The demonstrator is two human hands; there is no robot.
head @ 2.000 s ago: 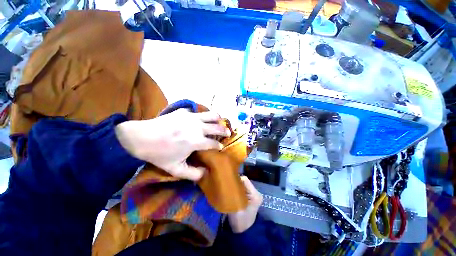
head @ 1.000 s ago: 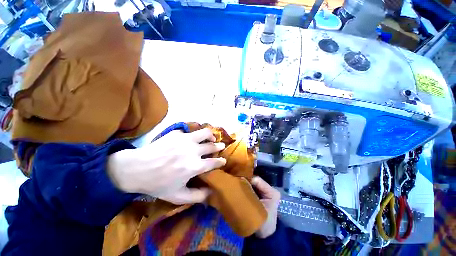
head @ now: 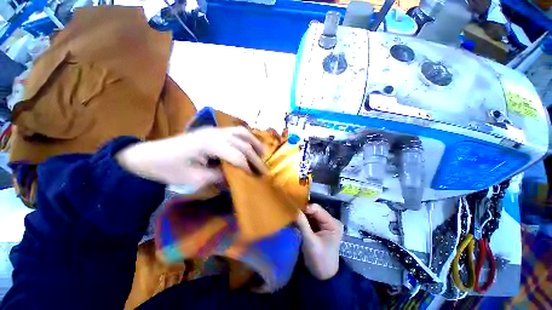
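A tan fabric piece (head: 257,203) with a plaid face lies at the needle area (head: 302,151) of the white and blue overlock machine (head: 423,79). Its blue, purple and orange plaid side shows folded back below my hands. My left hand (head: 209,154), somewhat blurred, grips the fabric left of the needle, its fingertips partly hidden in the folds. My right hand (head: 321,239) pinches the fabric's right edge between thumb and fingers, just below the needle area and at the table's front edge.
A big layered stack of tan panels (head: 103,79) lies on the white table (head: 233,79) at the left. A blue trough (head: 248,27) runs behind. Scissors with yellow and red handles (head: 465,263) and black-and-white strips (head: 417,266) hang at the front right. More tan fabric lies low by my lap.
My left hand has moved up and slightly left, lifting and turning the fabric. The loose tan flap has swung up and left. My right hand has shifted slightly up and still holds the edge.
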